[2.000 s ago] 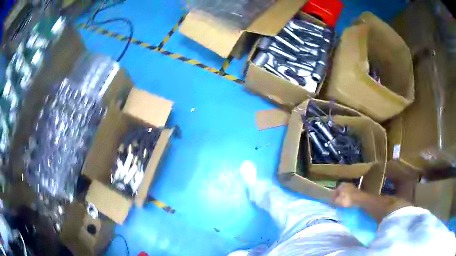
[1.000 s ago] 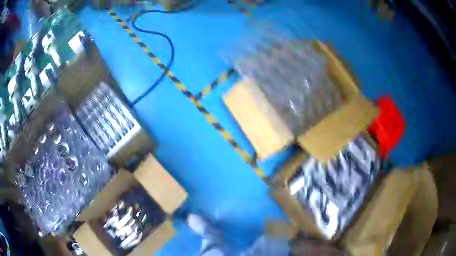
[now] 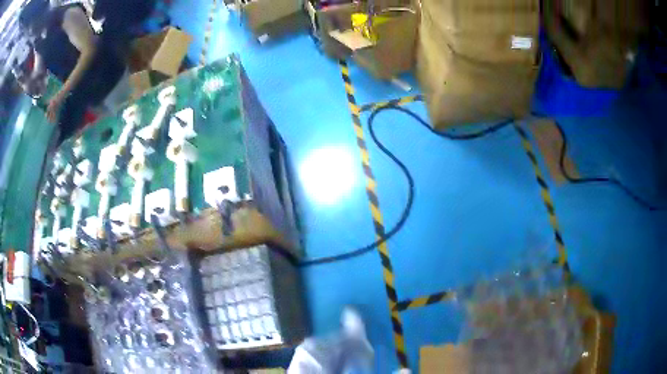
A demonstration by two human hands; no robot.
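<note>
No hand of mine shows now. A clear plastic heap [image 3: 142, 314] of blister trays lies nearest at the lower left. A grey-white grid tray [image 3: 240, 296] with square cells sits beside it in a carton. Behind them is a green bench [image 3: 218, 120] with white units [image 3: 139, 166] laid in rows and dark cords at its near edge. A blurred whitish shape, perhaps my clothing or shoe, shows at the bottom centre.
Clear plastic [image 3: 519, 321] lies on an open carton at the lower right. A black cable [image 3: 411, 182] crosses the blue floor and striped tape. Large cartons [image 3: 475, 62] and a blue tote [image 3: 570, 95] stand at the back. A person [image 3: 73, 55] is at the upper left.
The view has swung left and forward. The cartons of metallic parts and my right hand, seen earlier near a carton, have left the picture. The green bench has come into fuller view.
</note>
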